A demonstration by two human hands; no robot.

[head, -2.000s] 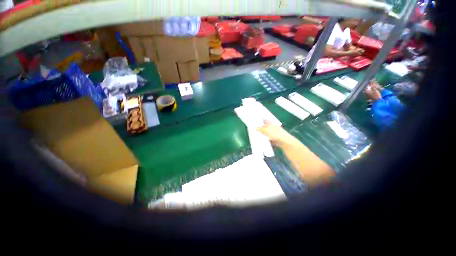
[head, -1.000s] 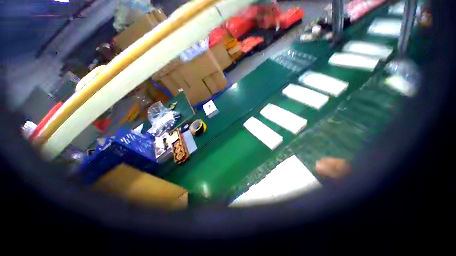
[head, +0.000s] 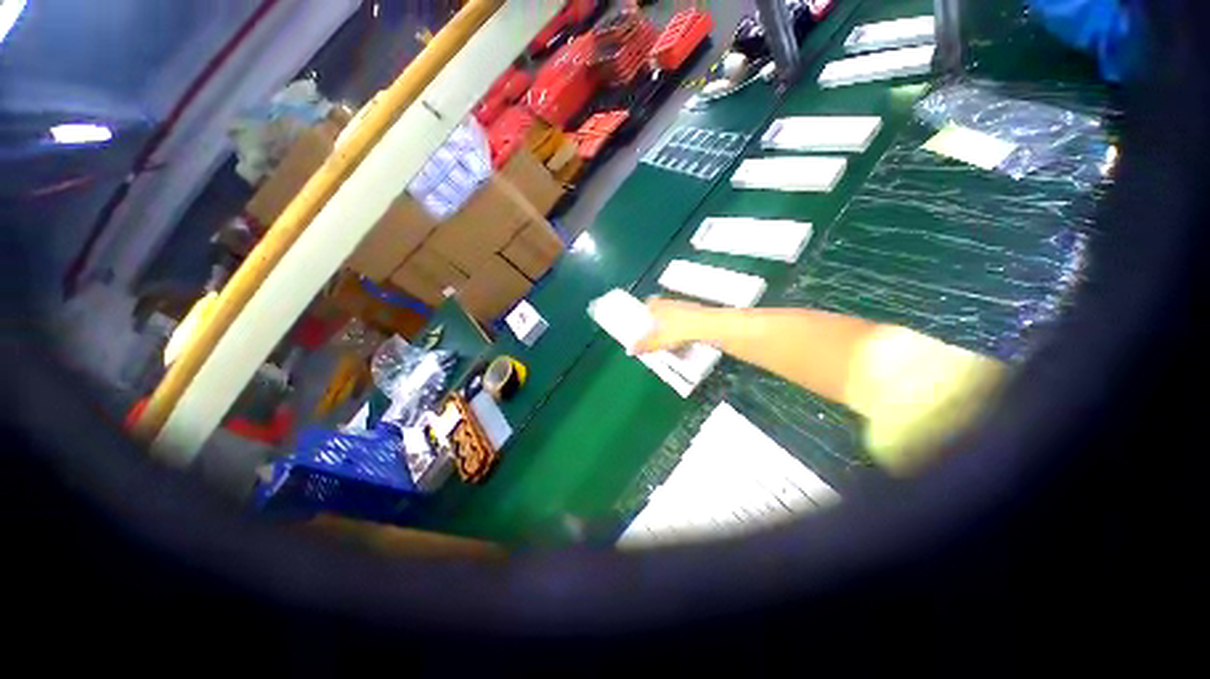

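My right hand (head: 666, 326) reaches in from the right, with a yellow sleeve behind the wrist. Its fingers are closed on a slim white box (head: 617, 316) on the green conveyor (head: 568, 422). Part of a second white box (head: 695, 362) shows beside and under the hand. A block of white boxes side by side (head: 727, 480) lies below on the film-covered bench (head: 916, 252), its lower part cut off by the picture's rim. More white boxes (head: 752, 238) lie spaced along the conveyor. My left hand is not in view.
Beyond the belt are a small square white box (head: 526, 322), a tape roll (head: 503, 378), a brown-orange tray (head: 471, 440) and a blue crate (head: 348, 467). A yellow-edged rail (head: 319, 219) crosses the upper left. Crumpled plastic (head: 1022, 126) and a blue sleeve (head: 1095, 29) are upper right.
The view has tilted. My right hand, which showed at the bench's lower right, has moved up and left onto the belt boxes. The spaced boxes lie farther up-left in the picture.
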